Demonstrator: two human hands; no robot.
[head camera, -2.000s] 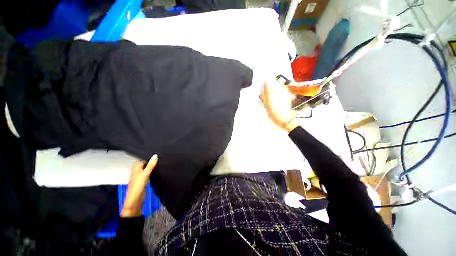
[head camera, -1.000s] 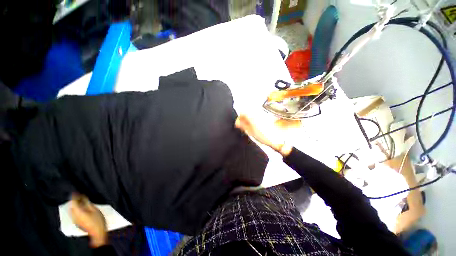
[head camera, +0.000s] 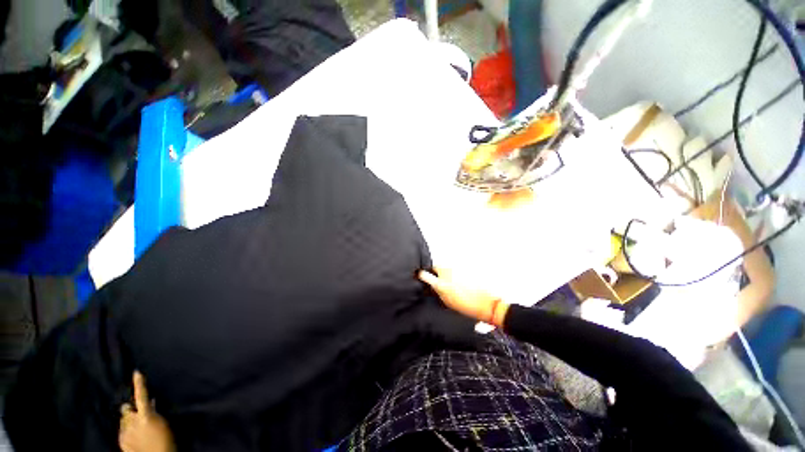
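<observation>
A black garment (head camera: 291, 274) lies spread over the white pressing table (head camera: 424, 115) and hangs over its near edge. A short black flap of it points toward the far edge. My right hand (head camera: 459, 296) is at the garment's right edge, thumb and fingers at the cloth; a firm grip cannot be made out. My left hand (head camera: 146, 428) is at the bottom left on the cloth, cut off by the picture edge, one finger extended. The steam iron (head camera: 512, 154) with its orange handle stands on the table at the right, touched by neither hand.
A blue box-like bar (head camera: 159, 177) stands at the table's far left edge. Black hoses and cables (head camera: 741, 115) hang at the right. An open cardboard box (head camera: 618, 284) and white bundles lie right of the table. Dark cloth piles lie at the back left.
The garment has been turned and shifted, its flap now pointing to the far edge. My right hand has left the iron area for the garment's edge. My left hand has moved down and left. The view has shifted.
</observation>
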